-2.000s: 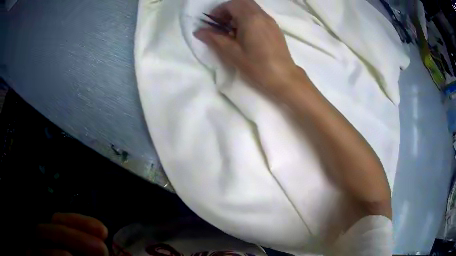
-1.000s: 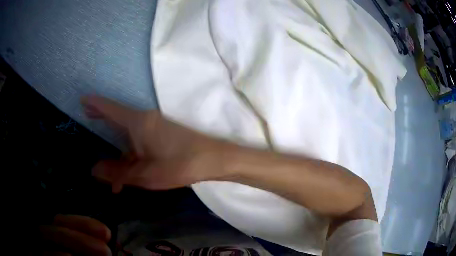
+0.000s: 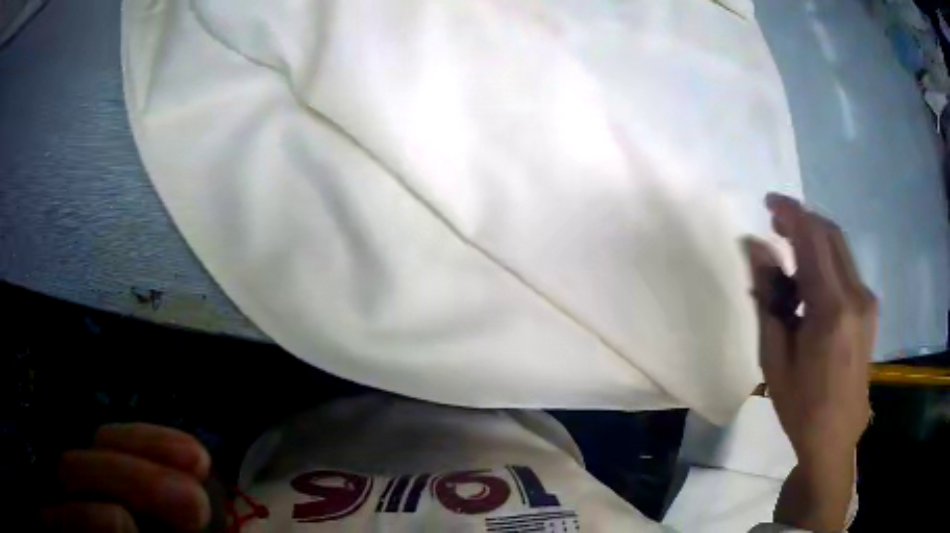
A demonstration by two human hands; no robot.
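The off-white jacket [image 3: 479, 208] lies across the table, its rounded lower edge hanging at the front. A long seam or fold runs diagonally down it to the lower right. My right hand [image 3: 813, 281] is at the jacket's right edge, blurred, fingers bent and pointing up. A small dark tool, which looks like the thread snips [image 3: 779, 296], sits between its thumb and fingers. My left hand [image 3: 135, 479] is low at the left, cut off by the frame and in shadow. Its fingers are curled, off the jacket; whether it holds anything is hidden.
The blue-grey tabletop [image 3: 78, 187] shows left and right of the jacket, with a worn front edge. A yellow bar [image 3: 911, 374] and white cloth [image 3: 729, 468] are at lower right. Clutter [image 3: 925, 62] lies at the far right. My printed shirt [image 3: 417, 489] is below.
My right hand has gone from the jacket's upper part, past the table's front left, to the jacket's right edge. The view has shifted, so the jacket sits further left. My left hand has barely moved.
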